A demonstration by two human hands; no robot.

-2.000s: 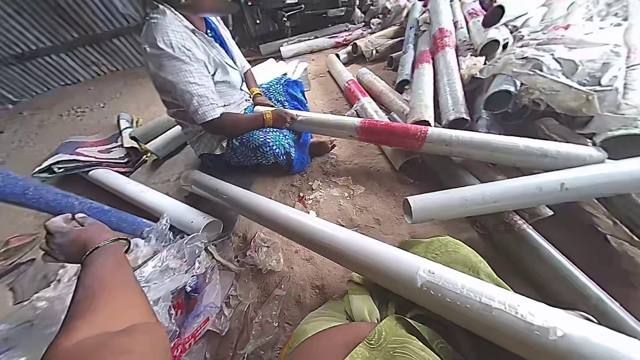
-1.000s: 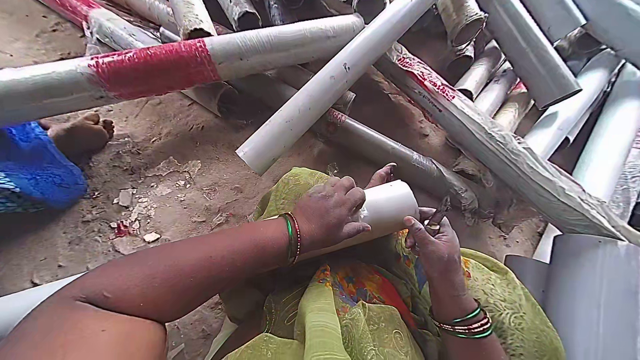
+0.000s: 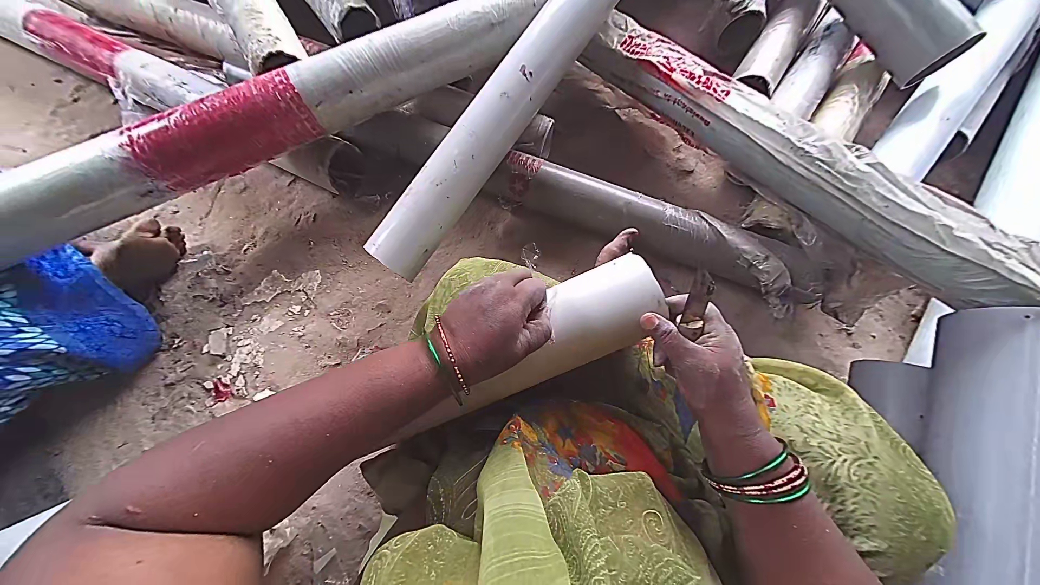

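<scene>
A white plastic pipe (image 3: 605, 313) lies slanting across my lap, its near end pointing up and to the right. My left hand (image 3: 500, 321) rests on top of the pipe with its fingers curled in; a thin bit of clear film seems to be pinched there. Beside the pipe's end, my right hand (image 3: 695, 341) grips a small dark tool (image 3: 696, 305), perhaps a blade, with the thumb close to the rim. Both wrists wear bangles.
Another white pipe (image 3: 487, 146) slants just ahead of my knees. A pipe with a red band (image 3: 223, 130) crosses the upper left, near a co-worker's foot (image 3: 142, 252). Film-wrapped pipes (image 3: 812, 171) pile up ahead and to the right. Large grey pipes (image 3: 987, 422) stand by my right knee.
The view has swung strongly to the right since the first frame. My left hand, earlier at a blue pipe, is now on the white pipe. Little differs from one second ago.
</scene>
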